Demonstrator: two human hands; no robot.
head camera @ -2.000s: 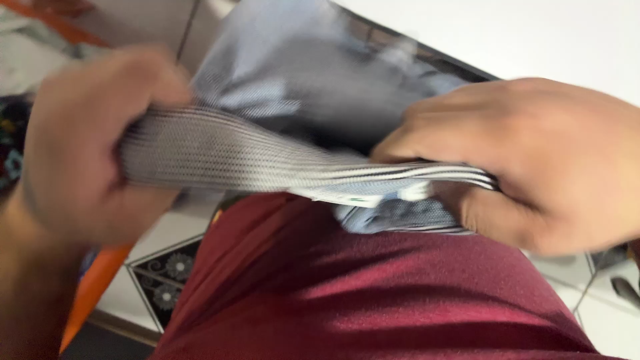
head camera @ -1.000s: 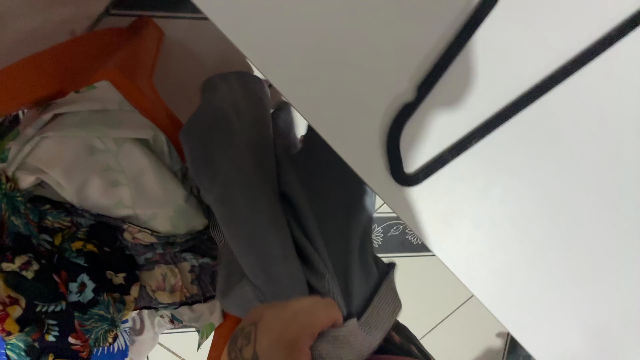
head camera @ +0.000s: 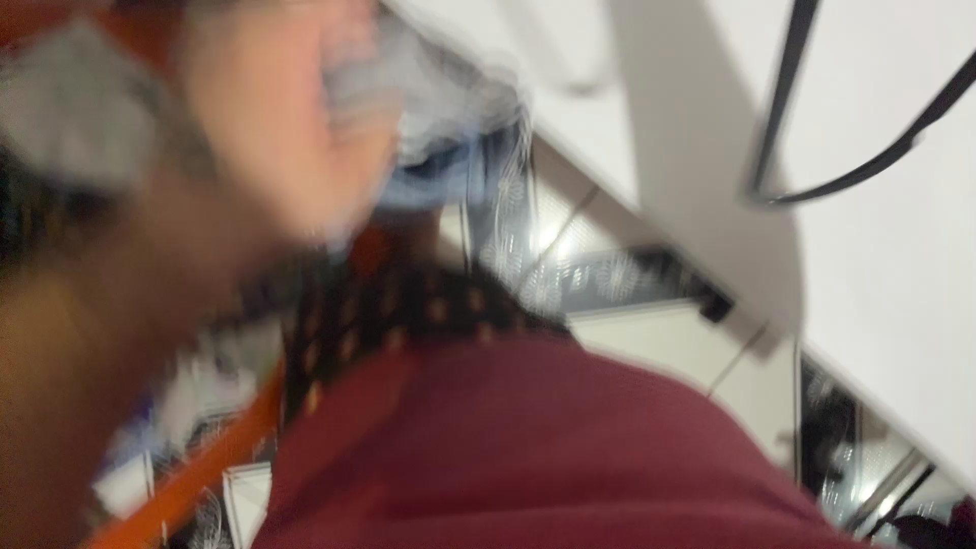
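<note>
My left hand [head camera: 282, 114] is at the upper left, strongly blurred, with its forearm running down the left edge. Its fingers are around the edge of a blue-grey garment [head camera: 442, 168], which hangs to the right of the hand and is blurred too. My right hand is outside the frame. A black clothes hanger [head camera: 846, 183] lies on the white tabletop [head camera: 884, 305] at the right, only partly in view.
Pale and dark floral clothes [head camera: 76, 107] lie at the left by an orange frame or rim [head camera: 198, 465]. The white tabletop's edge runs diagonally down to the right. Below it is a tiled floor [head camera: 648, 335] with dark patterned tiles.
Two seconds ago both hands held the garment's striped edge. One second ago it hung with its grey side showing; now a blue-grey part shows beside my left hand, higher in view.
</note>
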